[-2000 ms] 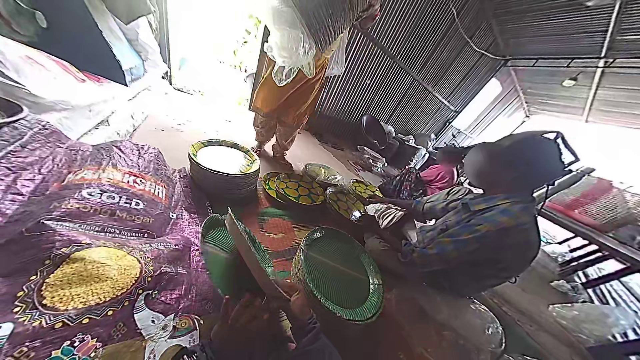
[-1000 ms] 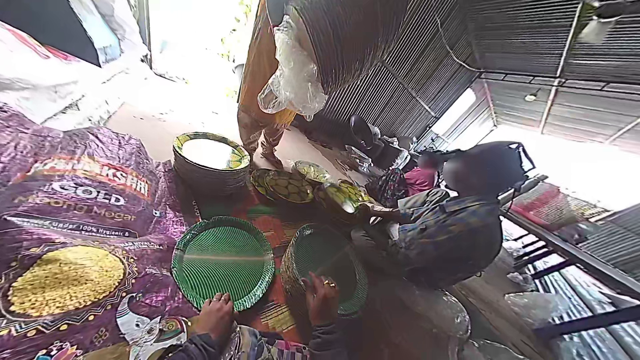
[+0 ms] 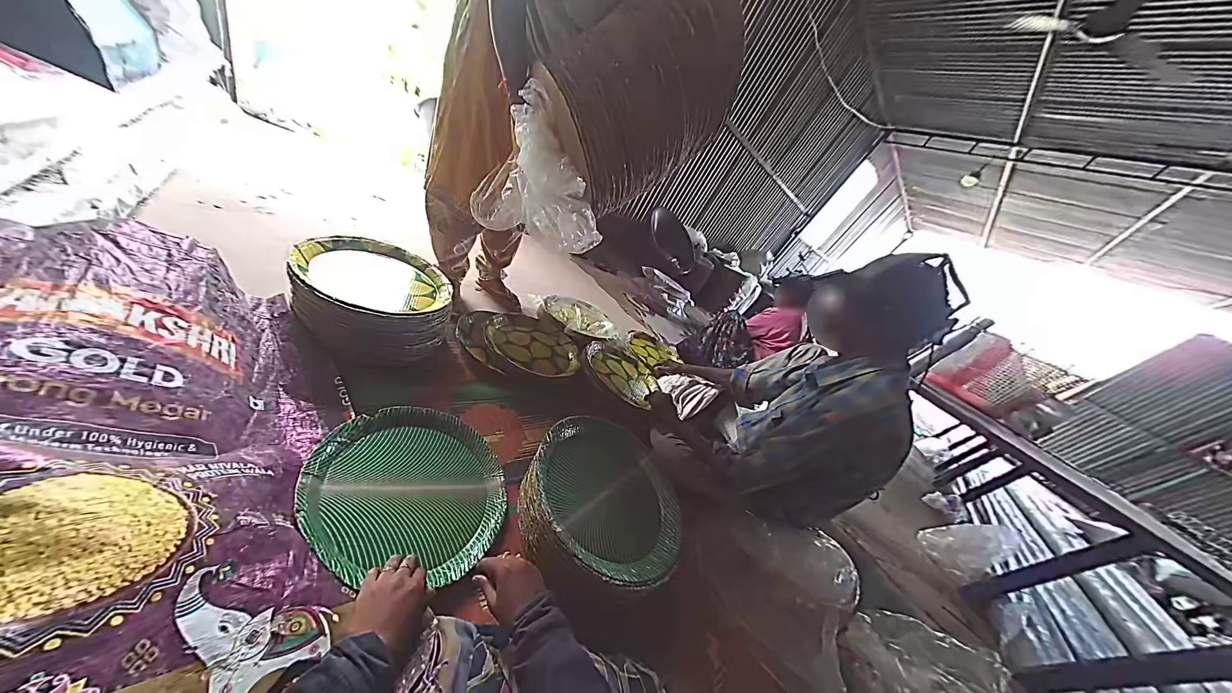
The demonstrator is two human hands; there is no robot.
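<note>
A round green plate with a crimped rim lies in front of me, partly over the purple printed sack. My left hand rests its fingers on the near edge of this plate, a ring on one finger. My right hand is at the plate's lower right edge, fingers curled; whether it touches the rim cannot be told. Just to the right stands a tall stack of green plates. Beyond the green plate is a stack of yellow-green patterned plates with a pale centre.
A purple printed sack spreads at the left. Patterned plates lie on the mat ahead. A seated person handles plates at the right; another person stands ahead with clear plastic bags. Clear plastic lies at the lower right.
Two seconds ago a plate was tilted up at my hands over the left green plates; a second ago it no longer stood up. My right hand has since left the right stack and moved left.
</note>
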